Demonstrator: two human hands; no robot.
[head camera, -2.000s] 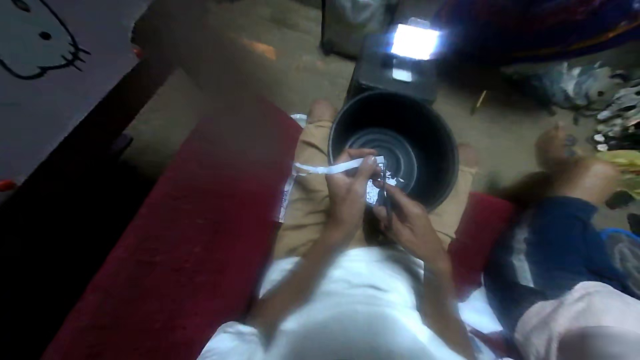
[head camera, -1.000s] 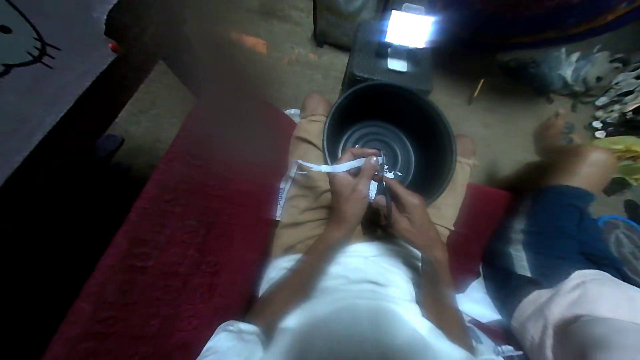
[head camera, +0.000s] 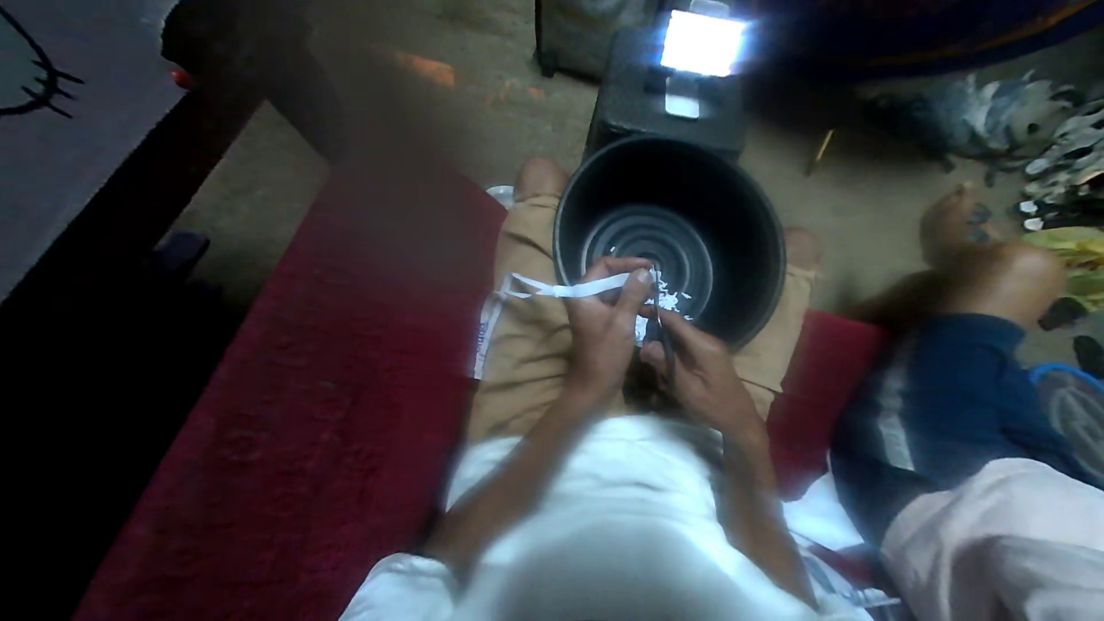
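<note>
Between my thighs stands a dark round tub (head camera: 759, 259). Over its near side my left hand (head camera: 604, 319) pinches a narrow white strip (head camera: 565, 290), whose free end hangs out to the left above my thigh. My right hand (head camera: 699, 366) is shut on a pair of scissors (head camera: 660, 332), blades pointing away from me beside the left fingertips. Small white cut pieces (head camera: 670, 297) lie in the tub, just past the blades. Another white strip bearing writing (head camera: 487, 341) lies along my left thigh. The fingers partly hide the scissors' handles.
Beyond the tub a bright lamp (head camera: 704, 43) rests on a black box (head camera: 664, 116). I sit on a dark red cloth (head camera: 302, 414). At right sits another person in dark blue shorts (head camera: 966, 397). A thin yellowish stick (head camera: 821, 152) lies on the floor.
</note>
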